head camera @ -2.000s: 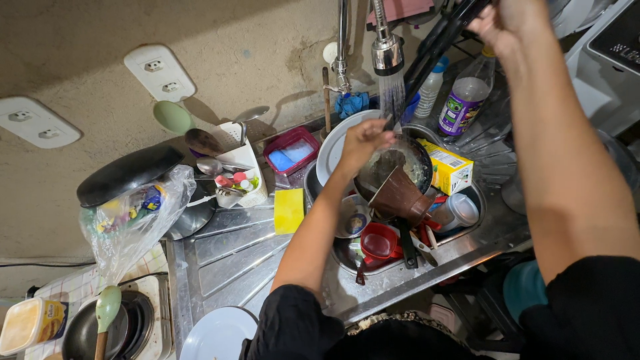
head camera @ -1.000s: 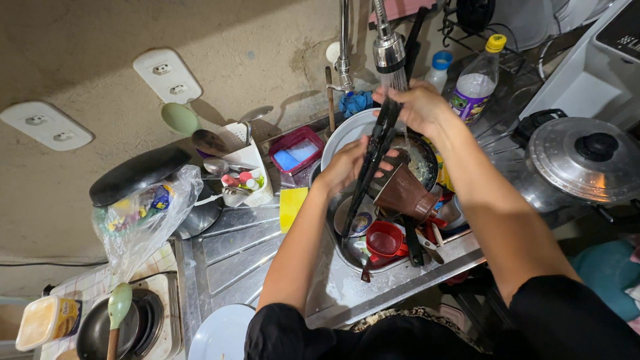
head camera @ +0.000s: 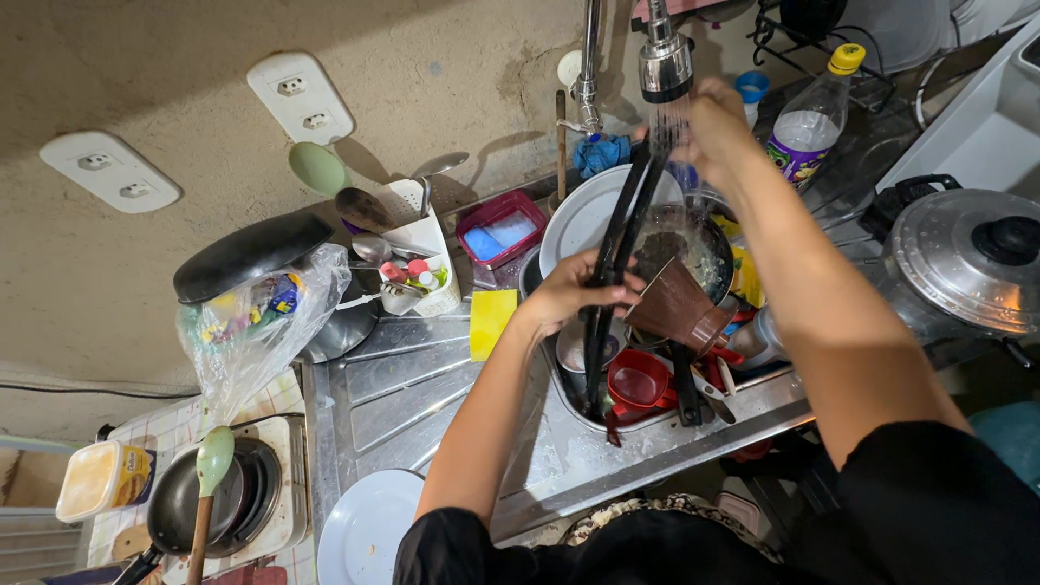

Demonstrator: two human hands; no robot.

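Note:
My left hand grips a long pair of black tongs near the middle, over the sink. My right hand is at the upper part of the tongs, beside the running water; its fingertips are partly hidden. Water falls from the chrome faucet head onto that end. Beneath lie a white plate, a dirty frying pan, a brown coffee filter holder, a red cup and other dishes in the sink.
Left of the sink are a yellow sponge cloth, a magenta soap tub and a white utensil holder. A lidded pot and a plastic bottle stand right. A plate lies at the near edge.
The tongs have come down from the upper right to hang steeply over the sink. My right hand has lowered from above the faucet to beside the stream.

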